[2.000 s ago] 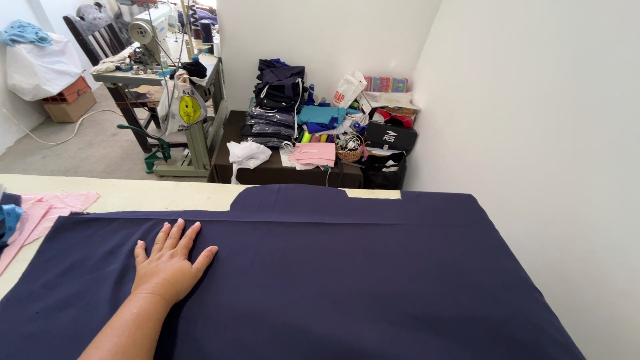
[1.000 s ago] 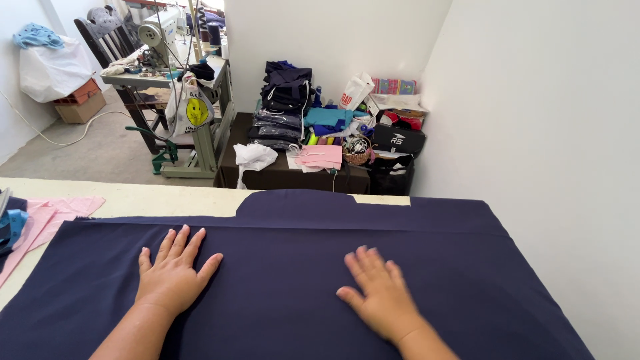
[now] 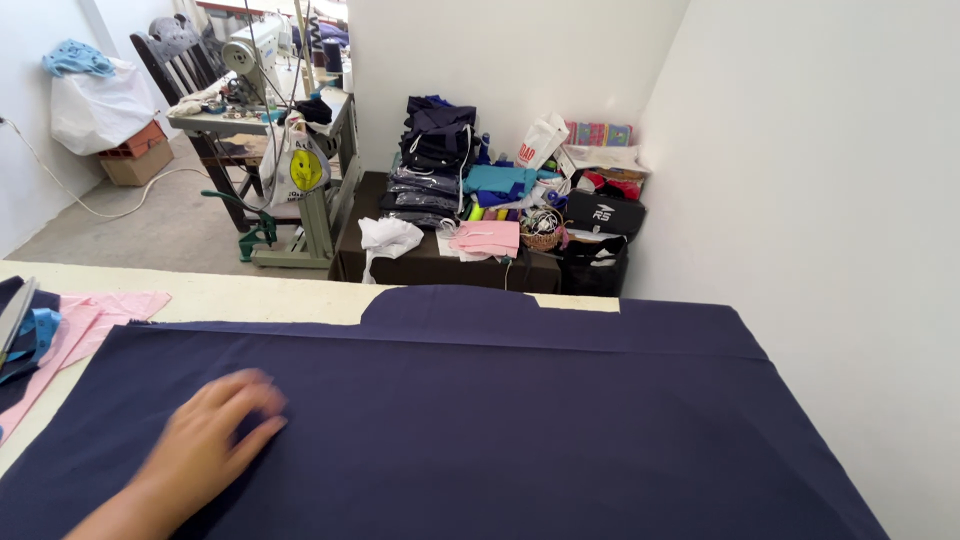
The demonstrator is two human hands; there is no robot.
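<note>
Navy blue fabric lies spread across the pale table, with a long straight fold or edge near its far side and a curved piece of the same colour beyond it. My left hand is over the left part of the fabric, its fingers bent and blurred, with nothing seen in it; whether it touches the cloth cannot be told. My right hand is out of the frame. At the far left lie pink fabric pieces, a blue measuring tape and a scissor blade, partly cut off by the frame.
Beyond the table stand a sewing machine on its stand and a wooden chair. A low, dark-covered table holds stacked dark garments, a wicker basket and pink cloth. A white wall rises at the right.
My right hand, over the fabric one second ago, has gone out of view. My left hand was spread flat on the cloth; its fingers are now bent and blurred.
</note>
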